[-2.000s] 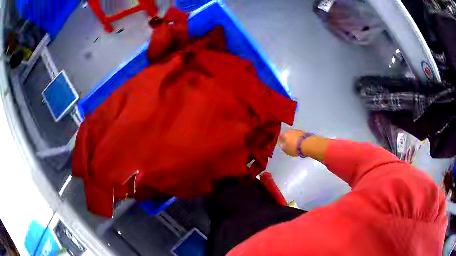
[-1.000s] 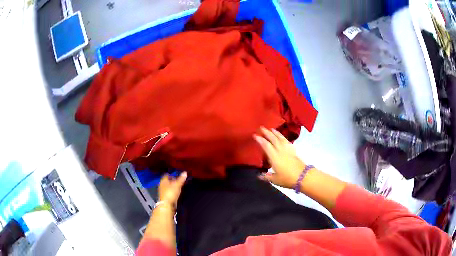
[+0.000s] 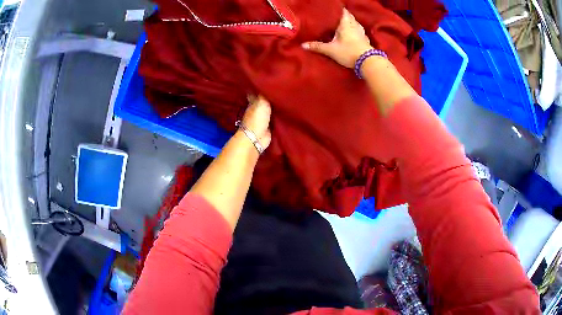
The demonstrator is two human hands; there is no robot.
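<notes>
A large heap of dark red garment pieces (image 3: 326, 117) lies over the blue plastic crate (image 3: 175, 128) in front of me. A thin pale zip (image 3: 246, 24) with a pull at its end runs across the top of the heap. My left hand (image 3: 259, 118) grips a fold near the middle of the heap; its fingertips are partly hidden in the cloth. My right hand (image 3: 346, 42) lies on the cloth farther up and to the right, thumb spread from the fingers, palm hidden.
A blue machine pedal (image 3: 100, 175) and pale metal frame (image 3: 109, 120) stand at the left. Another large blue ribbed crate (image 3: 502, 67) is at the upper right. Dark plaid cloth (image 3: 405, 277) lies low on the floor, right of my black-clothed lap. A white table edge curves along the left.
The view has turned, and the red heap shows nearer. My left hand has moved from below the heap onto the cloth and gripped it. My right hand has moved to the heap's far part.
</notes>
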